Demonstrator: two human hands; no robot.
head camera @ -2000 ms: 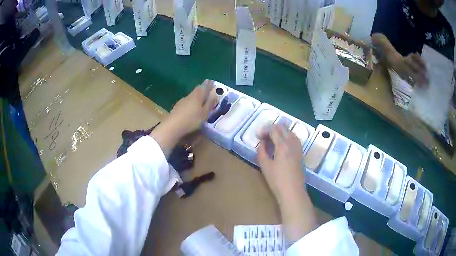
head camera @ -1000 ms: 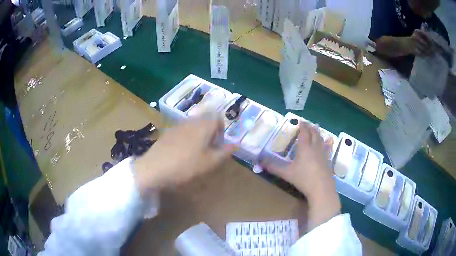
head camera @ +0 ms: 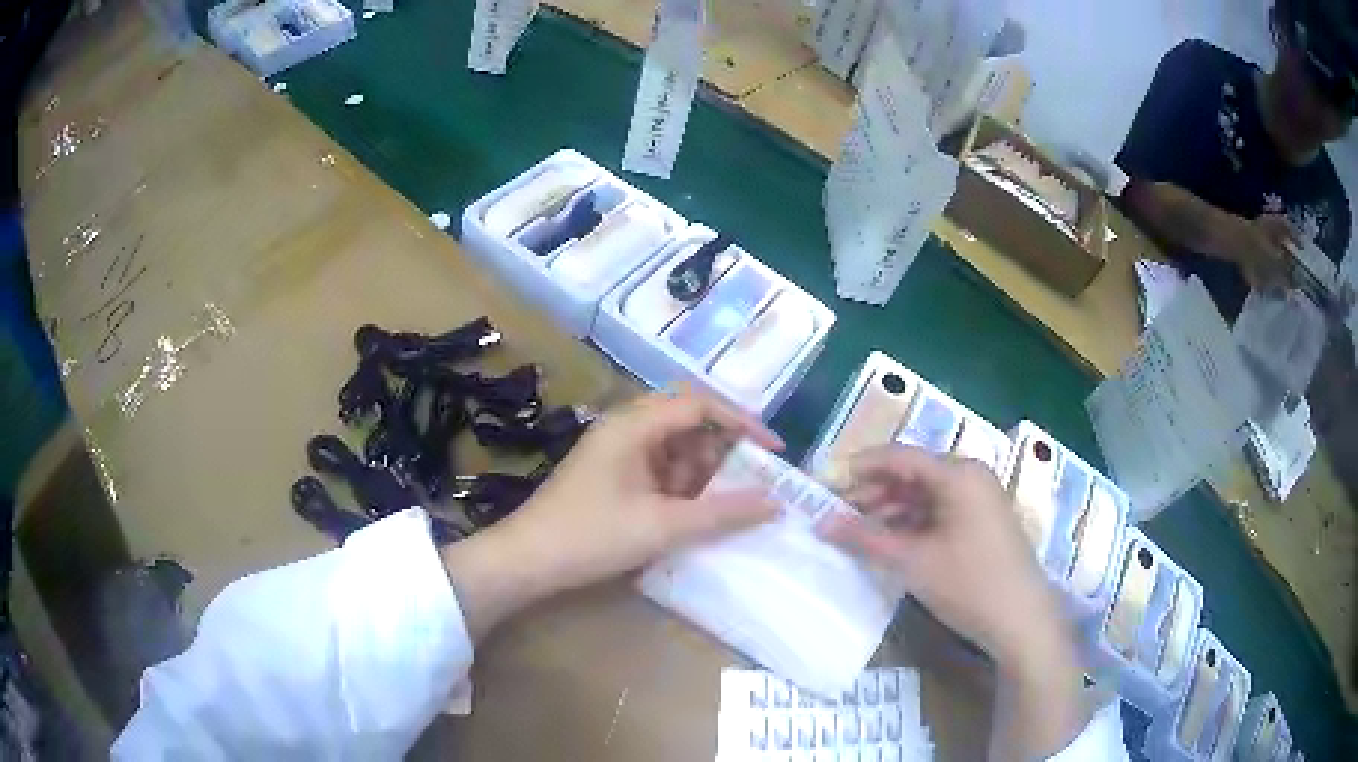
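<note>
My left hand (head camera: 641, 476) and my right hand (head camera: 946, 543) hold a white label sheet (head camera: 782, 588) between them, above the near bench. Its upper part shows small grey marks and is bent at the fingers. Another label sheet (head camera: 824, 718) lies flat below it. White trays (head camera: 715, 320) stand in a row on the belt beyond my hands. Two upper trays each have a dark cable on top; the trays to the right hold beige devices (head camera: 874, 417) with a black round spot. A pile of black tied cables (head camera: 425, 424) lies left of my hands.
Printed white boxes (head camera: 889, 186) stand upright along the green belt (head camera: 425, 127). An open brown carton (head camera: 1028, 201) of pale pieces sits on the far bench. A person (head camera: 1236, 164) works at the far right. Another filled tray (head camera: 283, 33) is at the upper left.
Both hands have moved from the trays to the near bench and have taken hold of a label sheet. The two cable-topped trays now stand apart from the trays to the right.
</note>
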